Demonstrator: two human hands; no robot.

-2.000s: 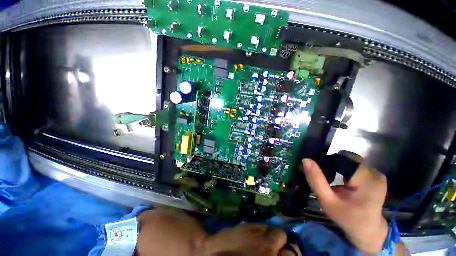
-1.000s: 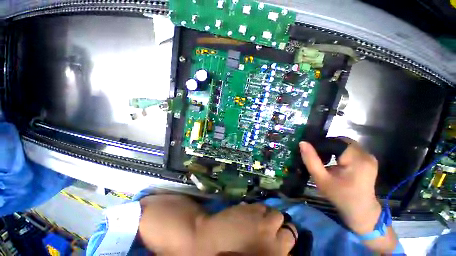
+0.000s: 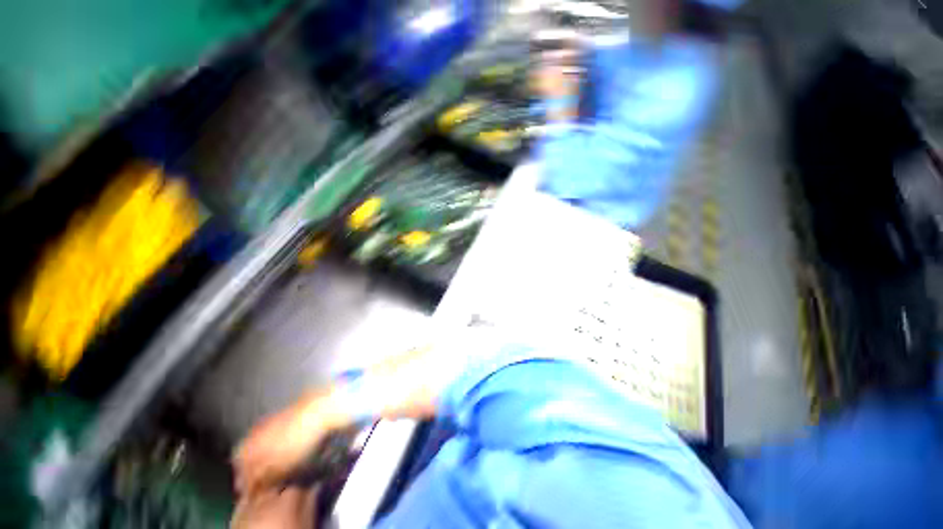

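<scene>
The view is strongly blurred. My right hand [image 3: 284, 444] is at the lower left by the near part of the line, below a light blue wrist band [image 3: 352, 382]; its fingers are too smeared to show whether they hold anything. A skin-coloured patch just below it, cut by the bottom edge, may be my left hand [image 3: 274, 508]. A green circuit board [image 3: 398, 222] with yellow blocks lies on the line in the upper middle. The board that was in front of me cannot be made out clearly.
A black bin heaped with yellow parts [image 3: 103, 274] is at the left behind the rail [image 3: 222, 279]. A blue bin [image 3: 419, 41] is at the top. White component sheets in a black-edged tray [image 3: 713, 362] are at right centre. Another person's blue sleeve [image 3: 631, 129] is beyond.
The view has swung to the right along the line. The board and carrier have left the centre; the yellow bin, white sheets and another person have come into view. My right hand now appears lower left.
</scene>
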